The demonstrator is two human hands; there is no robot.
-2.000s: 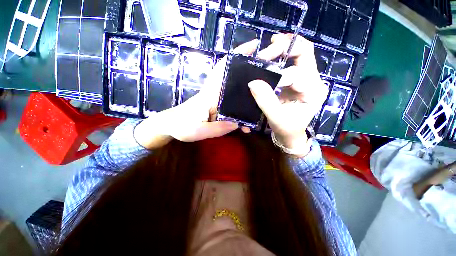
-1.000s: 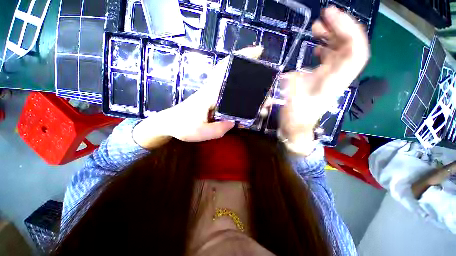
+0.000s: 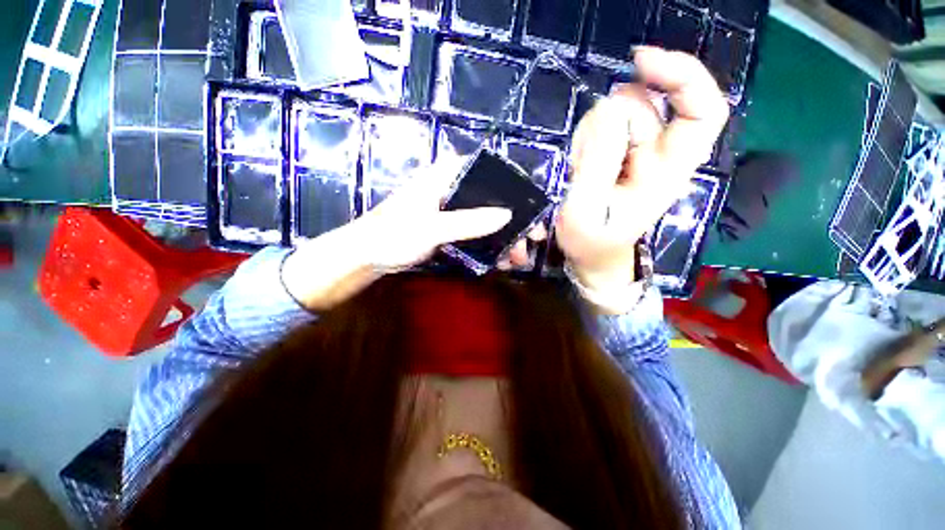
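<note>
My left hand holds a palm-sized rectangular part, tilted, with its black face up and my thumb lying on that face. My right hand is raised just to the right of the part, apart from it, with curled fingers. Whether the fingers pinch something cannot be seen. Below both hands lies a black blister tray with rows of shiny rectangular pockets. My hands hide its middle pockets.
A pale sheet lies over the pockets at the upper left. Black die-cut sheets and white waste liner lie left. A dark scrap heap, more sheets and liner sit right. Red stools stand below; a person's pale sleeve shows right.
My right hand touched the part's face, then lifted away to the right and now has its fingers curled. The part has turned in my left hand, whose thumb has moved onto its face.
</note>
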